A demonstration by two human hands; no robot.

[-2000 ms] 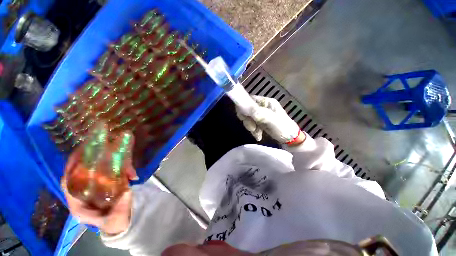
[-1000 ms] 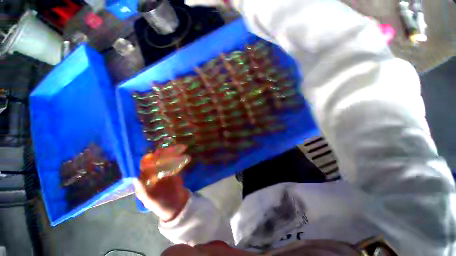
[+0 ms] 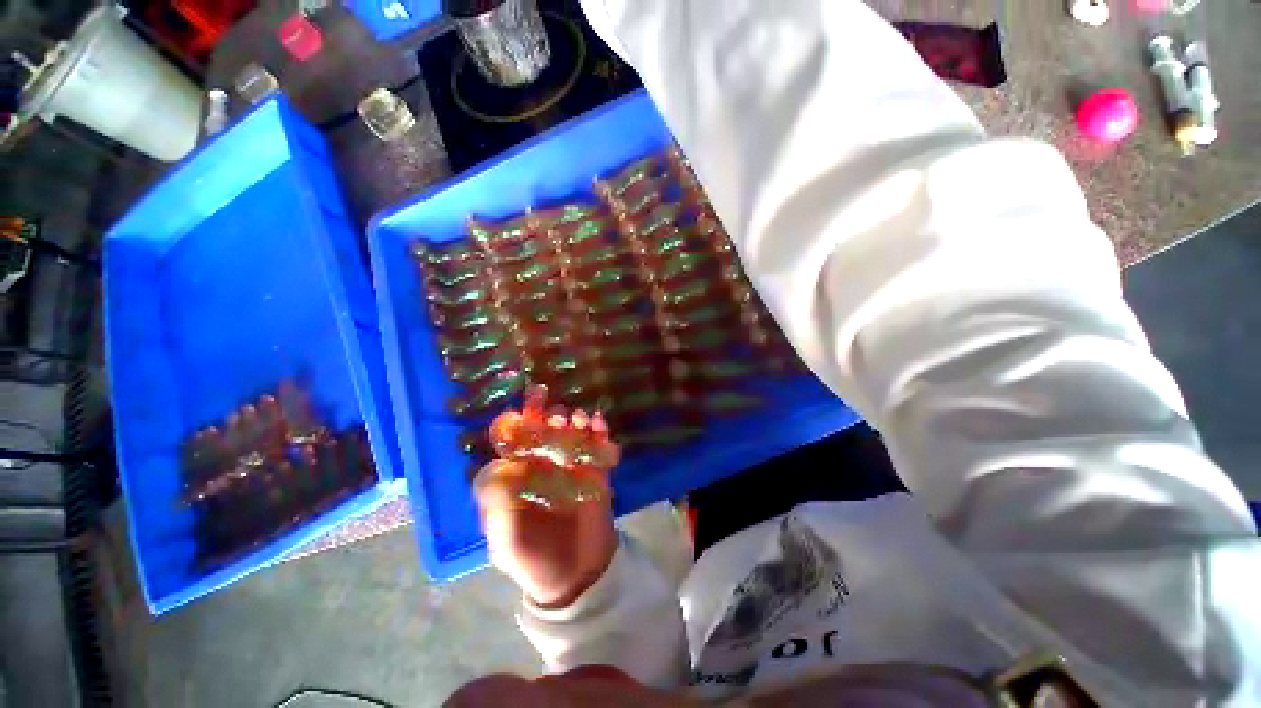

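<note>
My left hand (image 3: pixel 550 519), bare, is palm up over the near edge of the main blue tray and holds a few glossy amber-brown soft lure bodies (image 3: pixel 553 454). The main tray (image 3: pixel 423 463) holds overlapping rows of the same brown pieces with green shine (image 3: pixel 595 284). My right arm, in a white sleeve, reaches across the tray's right side to the top edge of the picture. My right hand is out of the picture, and the syringe it held is not seen. The sleeve hides the tray's right part.
A second blue tray (image 3: pixel 235 297) on the left has darker pieces (image 3: pixel 270 463) at its near end. A metal cup (image 3: pixel 503 42) stands on the black hot plate (image 3: pixel 456 118). A pink ball (image 3: pixel 1106 116), small syringes (image 3: pixel 1182 91), dark red packet (image 3: pixel 954 53) and white bucket (image 3: pixel 125 90) lie around.
My right hand, earlier beside the tray with the large syringe, has gone out of the picture at the top. The view has turned. My left hand still holds its pieces.
</note>
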